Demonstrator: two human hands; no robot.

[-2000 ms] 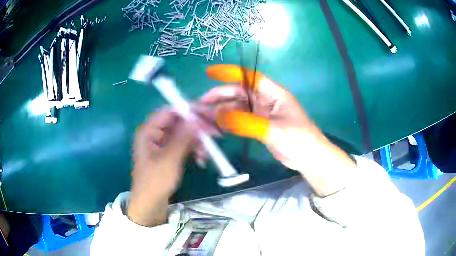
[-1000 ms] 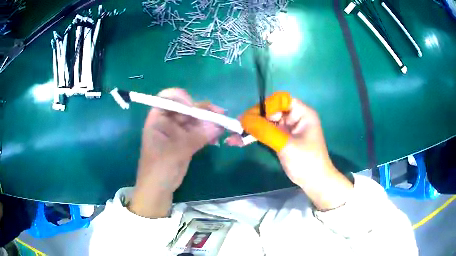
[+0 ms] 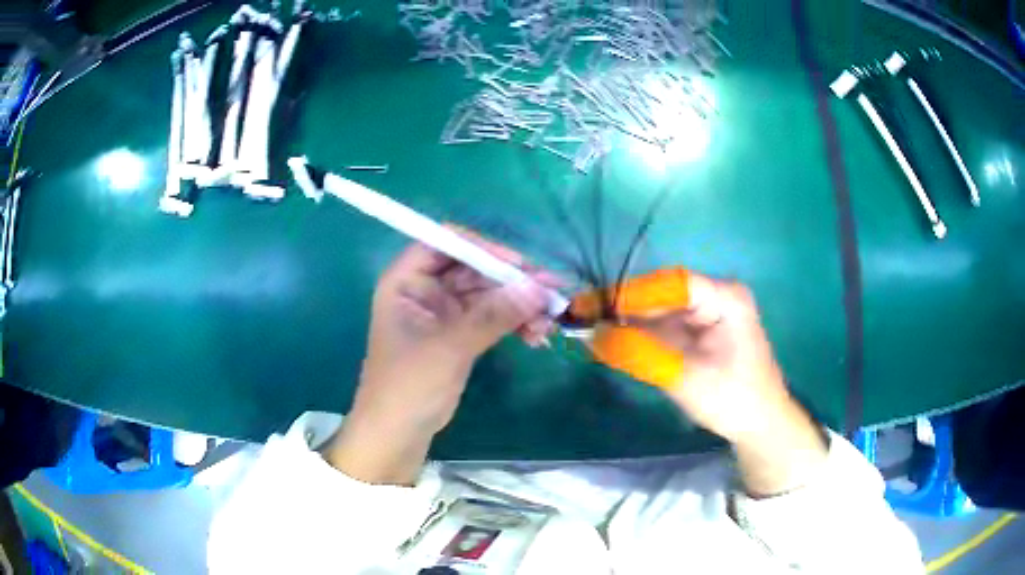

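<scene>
My left hand (image 3: 450,298) holds a white-sleeved cable (image 3: 422,228) slanting from upper left to lower right. A white connector (image 3: 304,178) is at its far upper-left end, with a short black stretch beside it. The near end, with a small white connector (image 3: 576,332), lies between my two hands. My right hand (image 3: 629,326), with orange finger cots on thumb and index finger, pinches thin black lead wires (image 3: 604,242) that fan upward. Their tips by the connector are too small to make out.
A harness bundle (image 3: 230,112) lies at upper left. A heap of short grey-silver sticks (image 3: 573,79) is at upper centre. Two separate harnesses (image 3: 899,146) lie at upper right, past a dark line (image 3: 841,213) on the green surface. Blue stools (image 3: 118,455) stand beyond the near edge.
The cable has swung from a steep slant to a shallower one, with its near end now at my right fingers. The black wires have spread into a fan. The whole view has shifted.
</scene>
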